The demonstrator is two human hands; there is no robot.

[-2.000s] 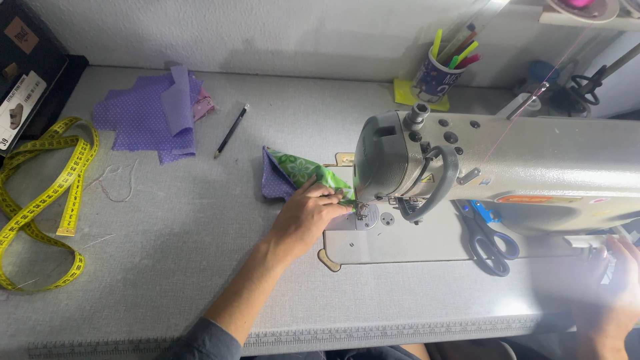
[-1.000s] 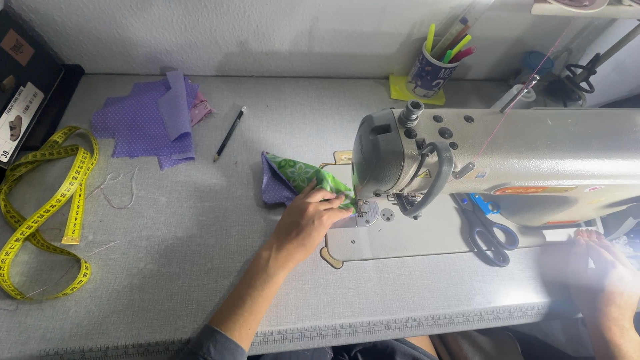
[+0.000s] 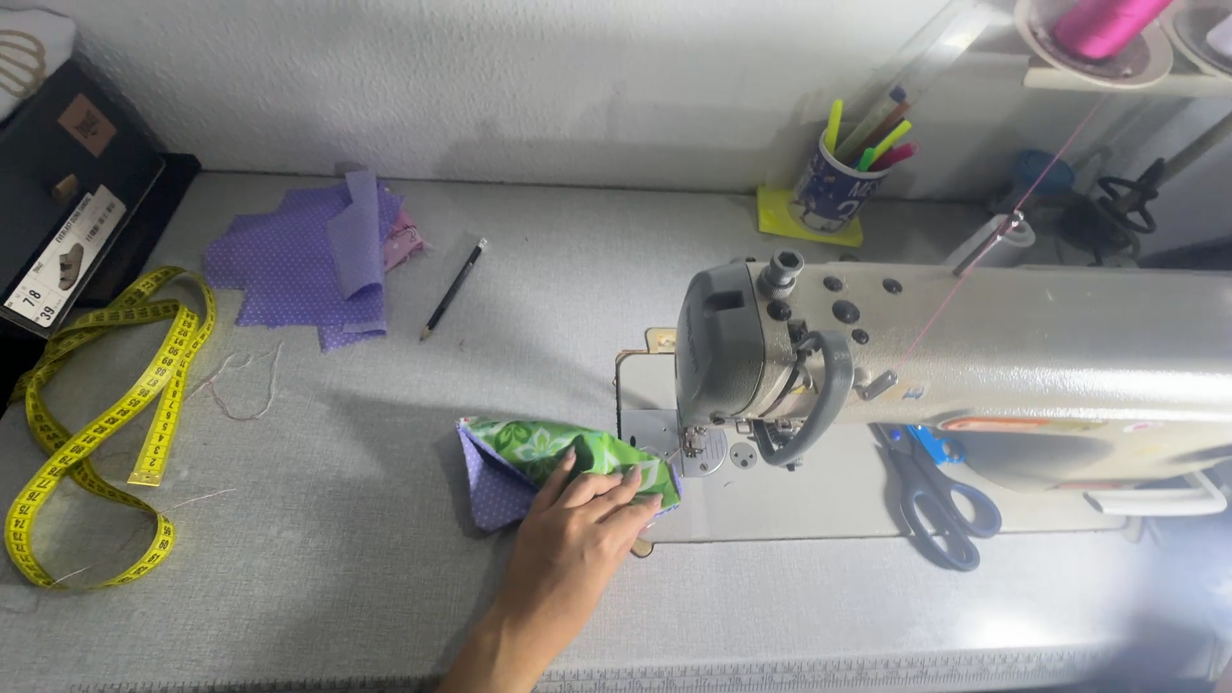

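Note:
My left hand [image 3: 587, 520] lies on a folded piece of green floral and purple dotted fabric [image 3: 563, 448], its fingers spread over the green side. The fabric's right end is just left of the presser foot and needle area [image 3: 695, 441] of an industrial sewing machine [image 3: 962, 337]. Pink thread [image 3: 1011, 217] runs down to the machine head from above. My right hand is out of view. Scissors with dark blue handles [image 3: 948, 510] rest partly under the machine arm, beside a small bright blue object [image 3: 936, 445].
At the left lie a yellow tape measure [image 3: 154, 385], loose thread, purple dotted fabric pieces [image 3: 308, 260] and a pencil [image 3: 452, 289]. A shoe box [image 3: 67, 183] stands at the far left. Behind the machine are a cup of markers [image 3: 835, 188] and thread spools [image 3: 1107, 24]. A ruler strip lines the front edge.
My left hand and the fabric have moved left and toward me, off the presser foot area. My right hand, earlier at the machine's right side, has gone out of view.

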